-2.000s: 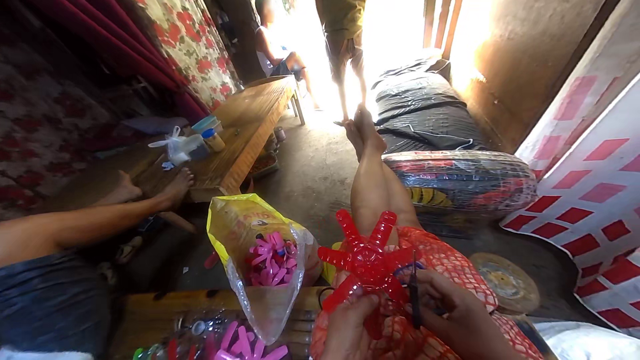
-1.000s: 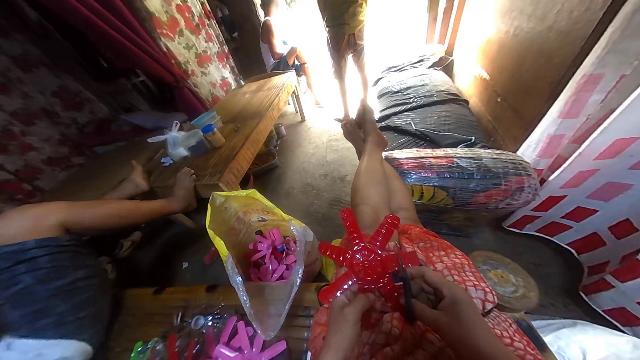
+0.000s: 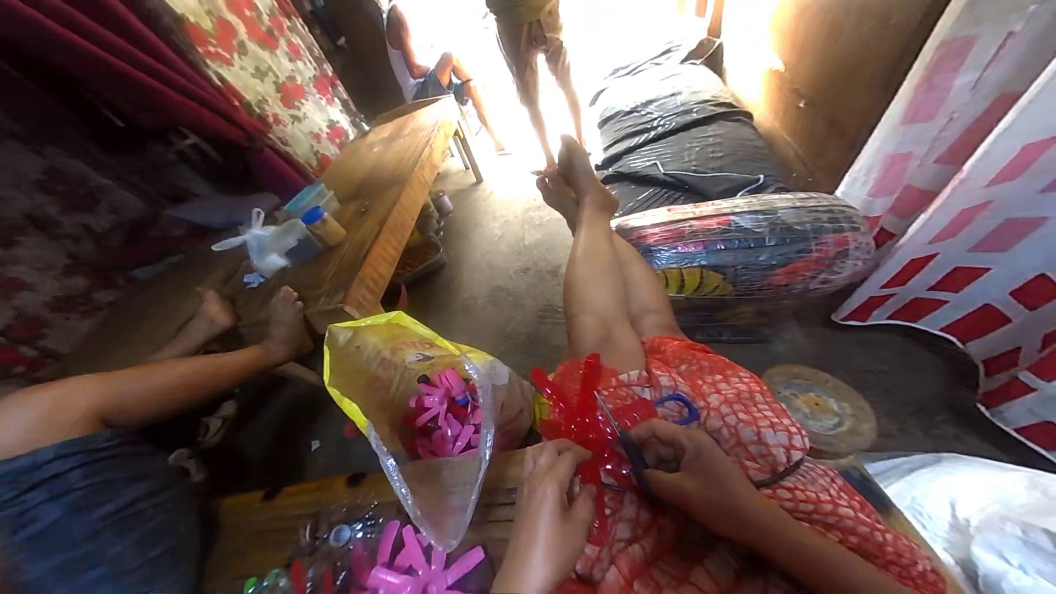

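Observation:
A red translucent plastic piece with several splayed strips [image 3: 584, 421] lies over my lap. My left hand [image 3: 551, 503] grips its near left side. My right hand [image 3: 681, 462] holds scissors with dark handles [image 3: 634, 458], their blades pointing up beside the red strips. A blue ring-shaped item [image 3: 678, 407] shows just beyond my right hand. To the left, an open yellow-rimmed plastic bag [image 3: 363, 388] holds pink cut plastic pieces [image 3: 448, 412]. More pink strip-cut pieces [image 3: 425, 565] lie on the wooden bench [image 3: 272, 516] at the bottom.
A person's bare legs [image 3: 206, 371] extend in from the left. A wooden table [image 3: 375, 194] bears a knotted plastic bag [image 3: 268, 243] and containers. Wrapped bundles [image 3: 742, 247] sit beyond my legs at the right. Two people are near the bright doorway. A round disc [image 3: 819, 410] lies on the floor.
The red piece has been turned in my hands; its strips now point more upward and its middle faces another way. The scissors have shifted, with their blades now beside the strips.

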